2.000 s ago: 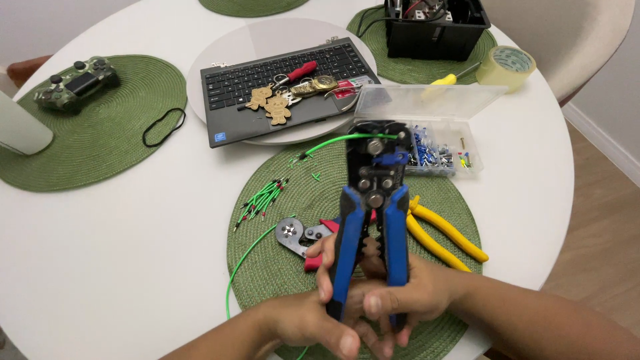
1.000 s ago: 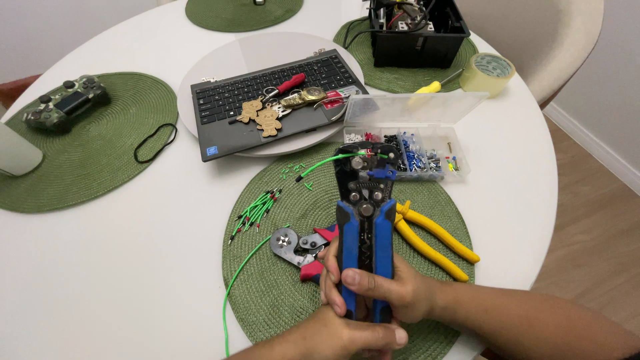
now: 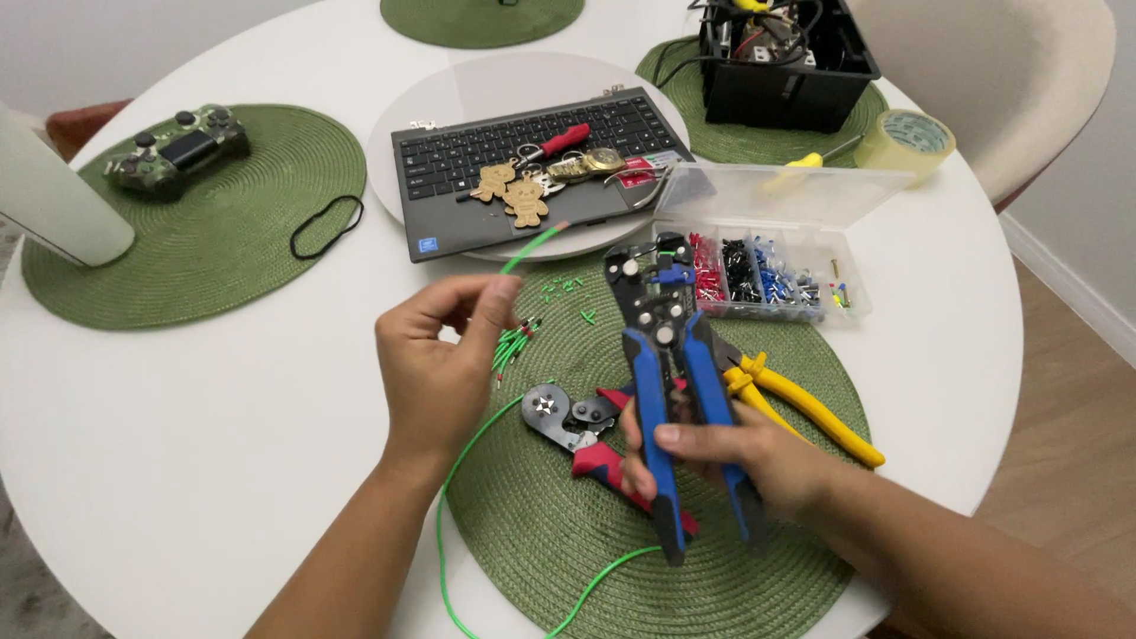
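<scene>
My left hand pinches a green insulated wire near its end, where a short length of bare copper shows. My right hand is closed around the blue-and-black handles of a wire stripper, held upright over the green woven placemat. Beneath it lies a ferrule crimping tool with red handles, partly hidden. Yellow-handled pliers rest at the right. Several short green wires with ferrules lie beside my left fingers, and small green insulation scraps are scattered behind them.
An open clear plastic case holds red, black and blue ferrules. Behind are a laptop keyboard base bearing keyrings and a watch, a black box of electrical parts, a tape roll and a screwdriver. A game controller lies left.
My left hand has left the stripper's handles and moved left, now holding the green wire. The wire end, earlier at the stripper's jaws, is away from them and shows bare copper.
</scene>
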